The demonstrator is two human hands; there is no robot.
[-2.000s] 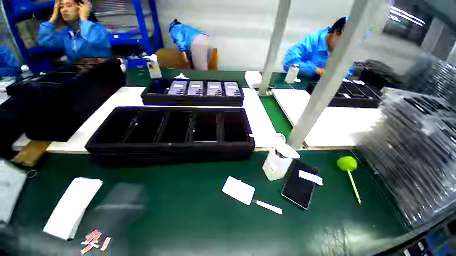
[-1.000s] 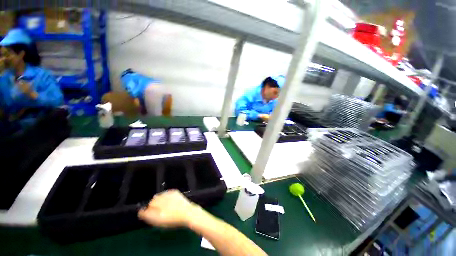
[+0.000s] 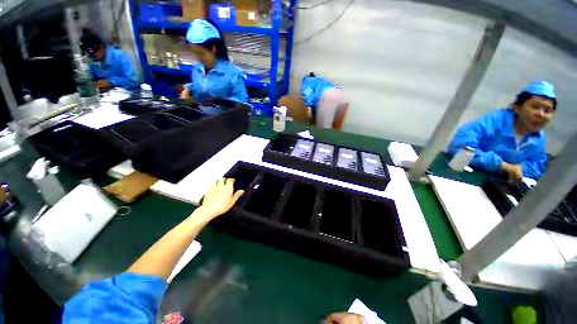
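My left hand (image 3: 221, 197) reaches in from the lower left, blue sleeve behind it, to the left end of the near black foam tray (image 3: 316, 245). Its fingers lie at the tray's rim by the leftmost slot; whether they hold anything is hidden. The tray has several dark slots, with small pale marks in some. Part of my right hand (image 3: 343, 318) shows at the bottom edge, cut off, beside a white wipe (image 3: 366, 311); its grip cannot be told.
Behind is another foam tray (image 3: 322, 169) with purple-grey phones. A black tray stack (image 3: 190, 142) and a clear plastic bag with a white block (image 3: 74, 221) are at left. A whitish bottle (image 3: 436, 302) and metal post (image 3: 528, 215) stand at right. Workers in blue sit across the bench.
The view has swung left. One second ago a hand was at the tray's front; now my left hand is at its left end and part of my right hand shows at the bottom.
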